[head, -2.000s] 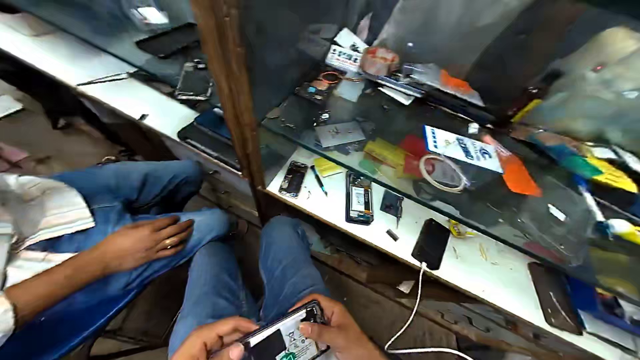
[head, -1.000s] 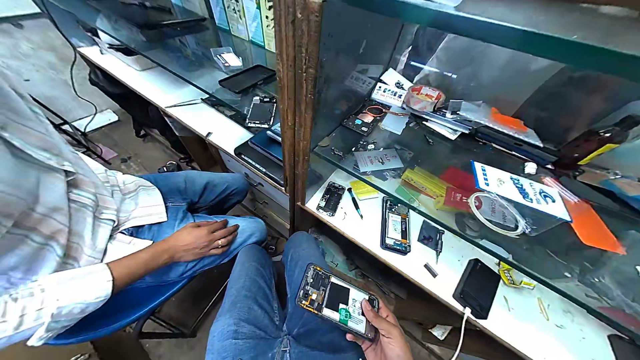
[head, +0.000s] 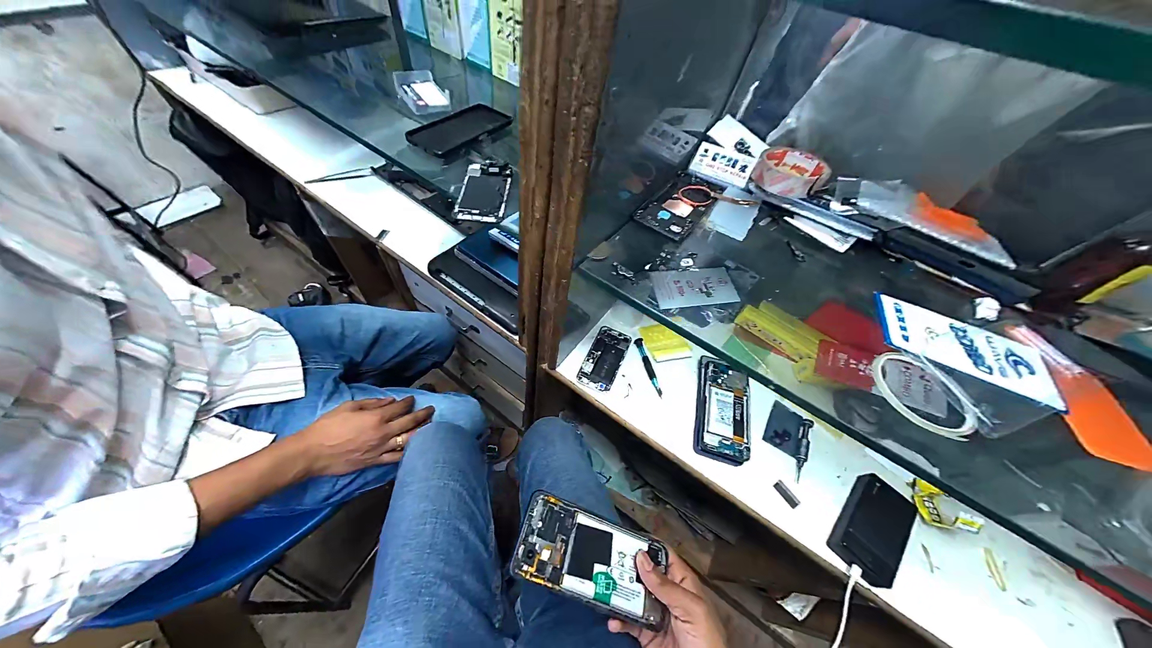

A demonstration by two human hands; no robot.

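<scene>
My right hand (head: 677,601) grips the lower end of an opened smartphone (head: 587,562) above my lap, thumb on its edge. The phone's back is off, so its battery and circuit board show. My left hand is out of view. On the white counter to the right lie an opened phone with a blue frame (head: 723,409), a screwdriver (head: 801,447) on a small dark piece, a smaller opened phone (head: 604,358), a pen-like tool (head: 648,367) and a black device (head: 871,531) with a white cable (head: 844,605).
A person's hand (head: 364,436) rests on their knee at my left. A glass shelf (head: 810,378) overhangs the counter, holding a tape roll (head: 792,171), cards and an orange plastic piece (head: 1111,423). A wooden post (head: 562,180) divides the two counters.
Two seconds ago both my hands held the phone; now only my right hand does, and my left has left the view. The view has shifted, showing more of the seated person.
</scene>
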